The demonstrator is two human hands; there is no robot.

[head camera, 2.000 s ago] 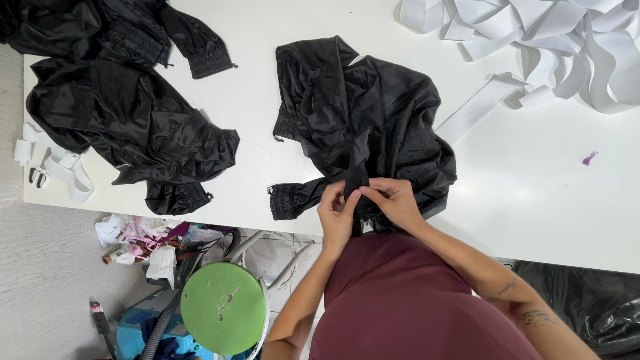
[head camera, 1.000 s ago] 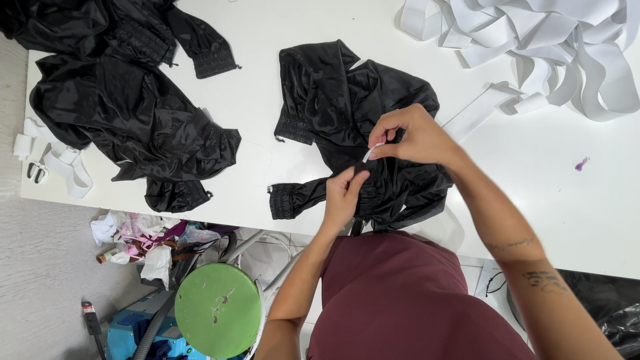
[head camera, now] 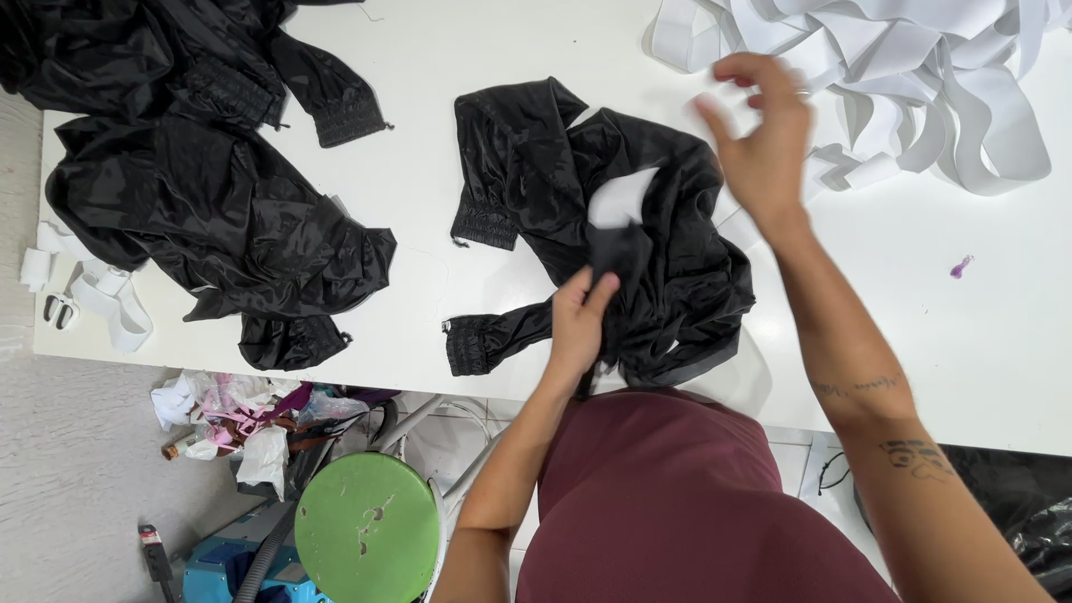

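Note:
A black shiny garment (head camera: 670, 184) with gathered elastic cuffs lies crumpled on the white table in front of me. My left hand (head camera: 586, 314) pinches a fold of its black fabric near the table's front edge. From that fold a short white piece of band or cloth (head camera: 621, 199) sticks up, its edges blurred. Above and to the right of the garment my right hand (head camera: 764, 126) is raised, blurred, with thumb and fingers apart and nothing seen between them. Behind it, a pile of wide white elastic band (head camera: 888, 50) covers the table's back right.
More black garments (head camera: 218, 209) lie on the left of the table (head camera: 938, 335). Small scissors (head camera: 60, 311) and white band scraps (head camera: 113, 306) are at its left edge. A green round stool (head camera: 368, 528), scrap heap (head camera: 251, 419) and blue machine (head camera: 226, 553) stand below.
My right hand has moved from beside my left hand up and to the right, and its fingers have parted. The white piece now shows much more above the black fold.

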